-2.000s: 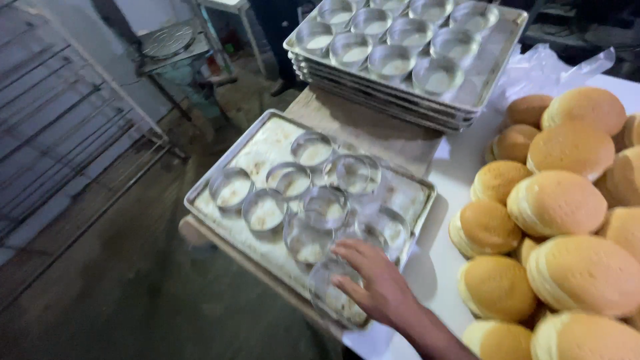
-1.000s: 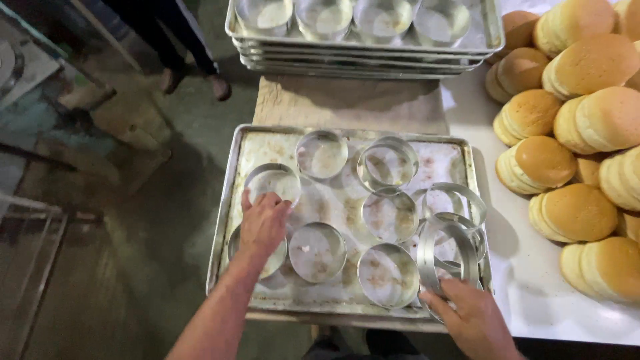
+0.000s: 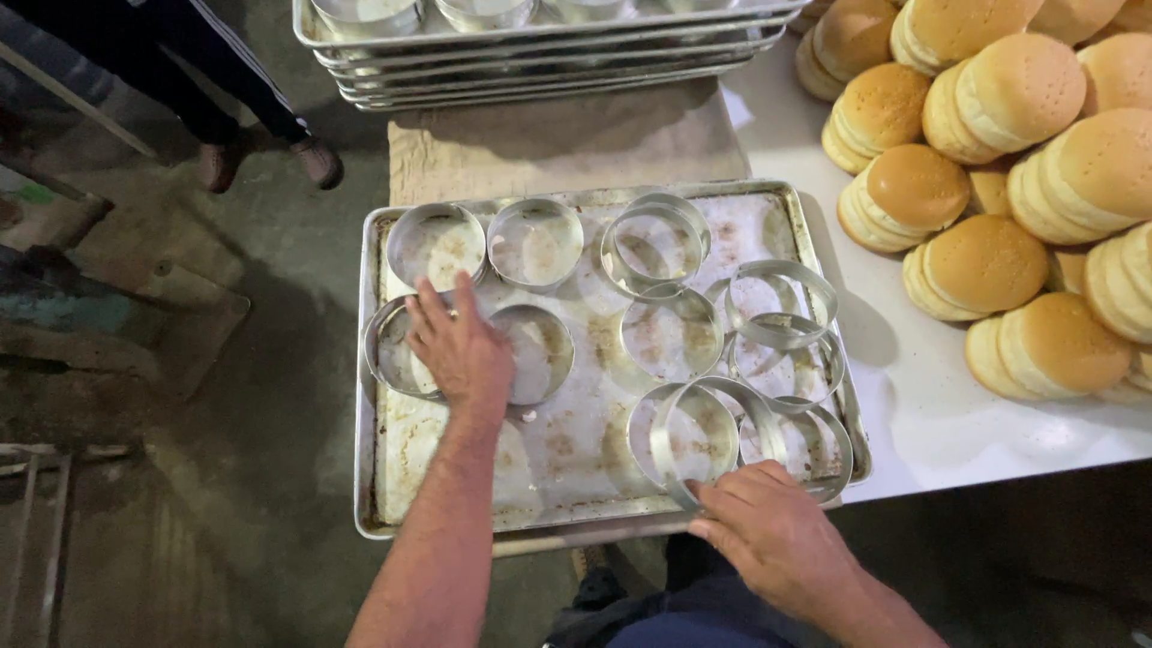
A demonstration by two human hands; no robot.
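A metal baking sheet (image 3: 576, 441) lies in front of me with several metal ring molds on it. My left hand (image 3: 461, 346), fingers spread, reaches over the left side, between a ring at the left edge (image 3: 382, 355) and another ring (image 3: 538, 355); whether it touches either cannot be told. Two more rings stand behind it, at the back left (image 3: 437, 247) and beside that (image 3: 535, 245). My right hand (image 3: 765, 517) grips a tilted ring (image 3: 661, 441) at the front right. Around it other rings overlap, one (image 3: 781, 340) leaning on those below.
Behind the sheet is a stack of metal trays (image 3: 558, 45) bearing rings, with brown cardboard (image 3: 567, 148) before it. Stacked round buns (image 3: 985, 261) cover the right of the white table (image 3: 909, 427). A person's legs and shoes (image 3: 317, 162) show at the back left.
Rings at the sheet's left have shifted towards the back and left edges. My left hand is off the back-left ring it was touching. My right hand still holds a ring at the front right.
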